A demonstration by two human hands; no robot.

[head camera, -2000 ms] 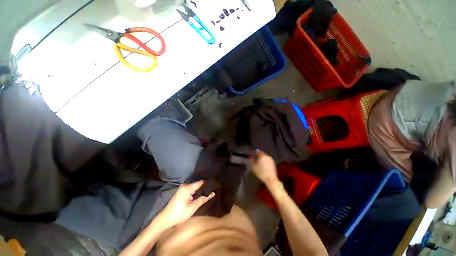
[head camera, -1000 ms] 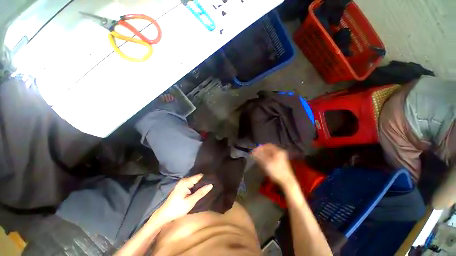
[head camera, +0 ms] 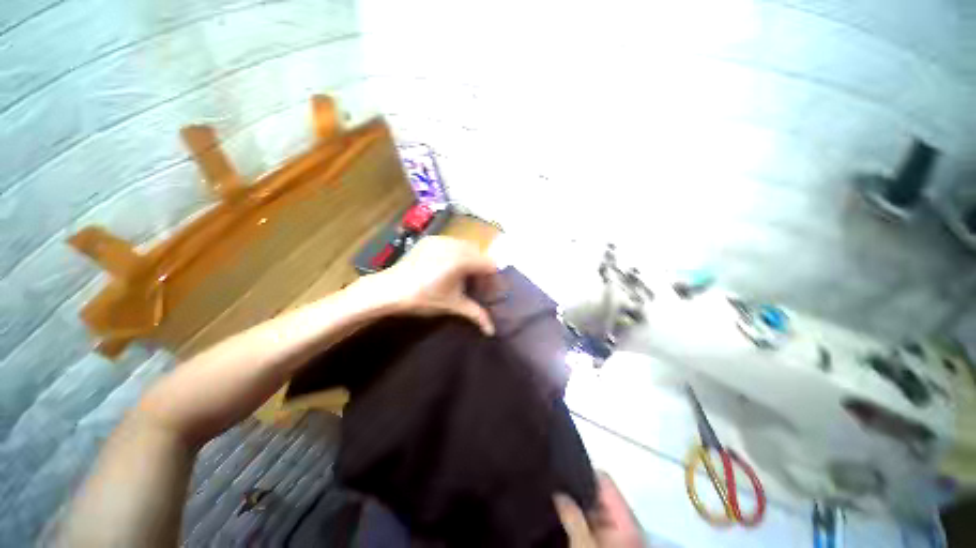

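A dark brown garment piece (head camera: 450,428) hangs between my two hands at the left side of the sewing machine (head camera: 738,385). My left hand (head camera: 455,284) pinches its upper edge, thumb on top, near the bright light by the needle area. My right hand (head camera: 599,519) holds its lower right edge at the bottom of the picture, partly cut off and blurred. The presser foot area (head camera: 589,343) is washed out by glare, so whether the cloth is under it cannot be told.
Scissors (head camera: 728,482) with yellow and red handles lie on the white table, with blue snips (head camera: 824,524) beside them. A taped cardboard guard (head camera: 268,246) stands at the left. A grey tray with red items (head camera: 401,236) and a phone (head camera: 423,171) are behind my left hand.
The view has swung from my lap and the floor baskets up to the machine and wall. Both hands are now at the machine with dark cloth between them.
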